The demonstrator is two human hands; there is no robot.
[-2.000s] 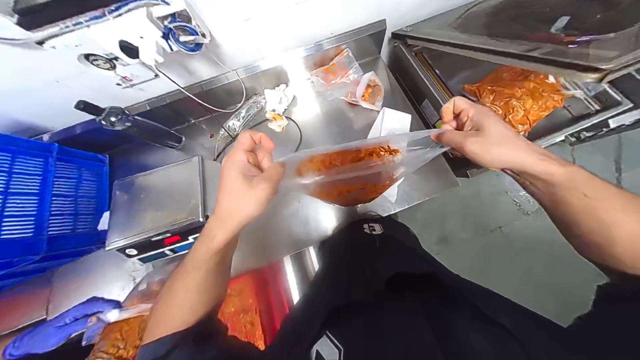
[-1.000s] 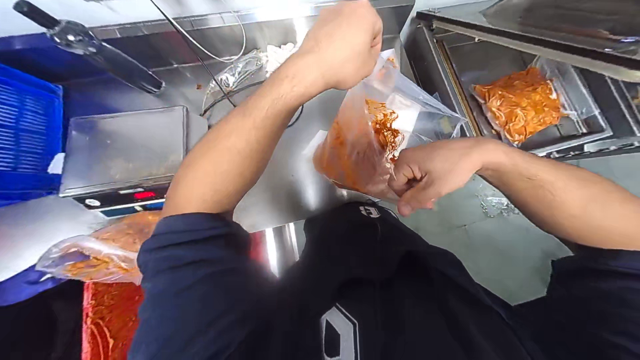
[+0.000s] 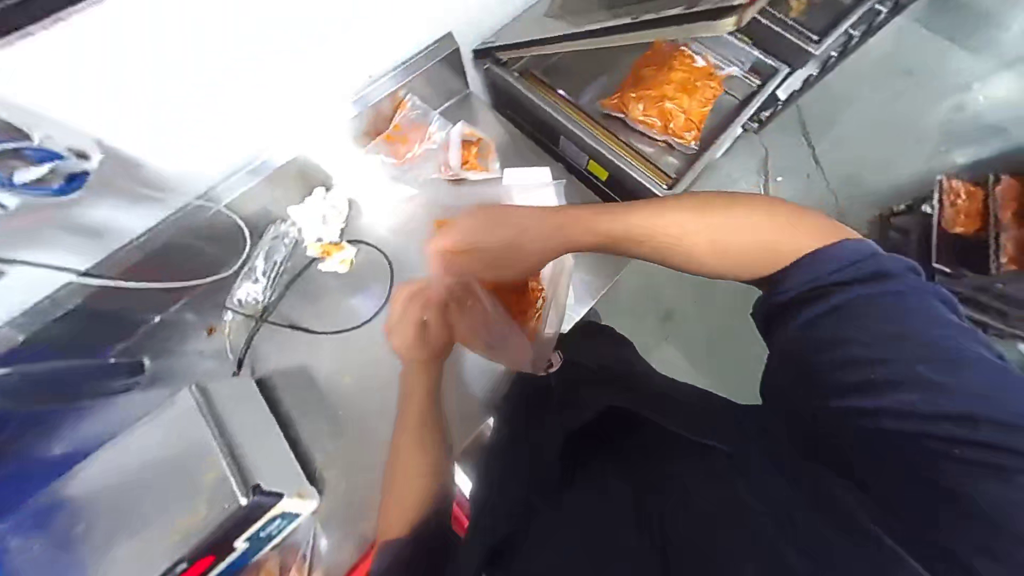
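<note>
A clear plastic bag of orange-red sauced food is in front of me, over the edge of the steel counter. My right hand is blurred and lies across the bag's upper part, its fingers closed on the plastic. Just below and to its left, my left hand is closed at the bag's left side, close against the right hand; the fingertips and the plastic between them are hidden by blur. A white box or card shows behind the bag.
A vacuum sealer at upper right holds a filled bag. Two smaller food bags lie by the wall. Crumpled paper, plastic wrap and a black cable lie left; a scale stands lower left.
My hands, wide apart on the bag's two sides two seconds ago, are now close together at it. The right arm has swung across above the left hand. The view has turned.
</note>
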